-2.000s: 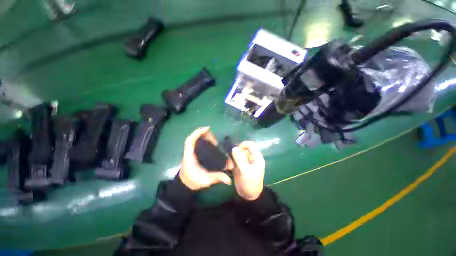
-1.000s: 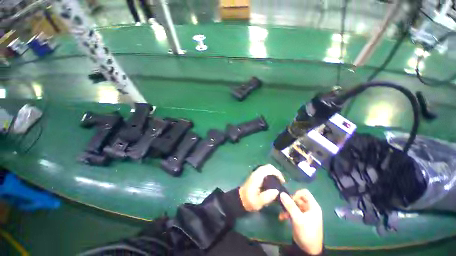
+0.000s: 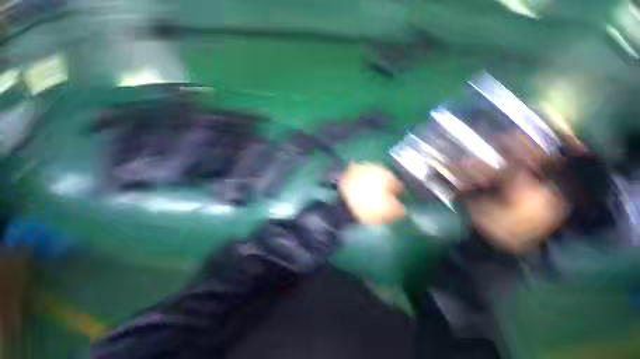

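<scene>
The whole view is heavily blurred. My left hand (image 3: 372, 193) is over the green bench in the middle. A dark shape, perhaps a black housing, shows at its upper left side; whether the hand holds it is unclear. My right hand (image 3: 521, 210) is at the right, at the near right side of the white-and-silver screw feeder (image 3: 469, 138). Its fingers blur over the feeder's edge, and what they hold cannot be told. The electric screwdriver cannot be made out.
Several black housings (image 3: 182, 151) lie in a row at the left. One dark item (image 3: 400, 52) lies farther back. A dark heap (image 3: 593, 186) is right of my right hand. A blue object (image 3: 35, 237) is at the lower left.
My hands have moved apart; my right hand has gone up and right to the feeder. The small dark part between them no longer shows clearly. The camera view has shifted and blurred.
</scene>
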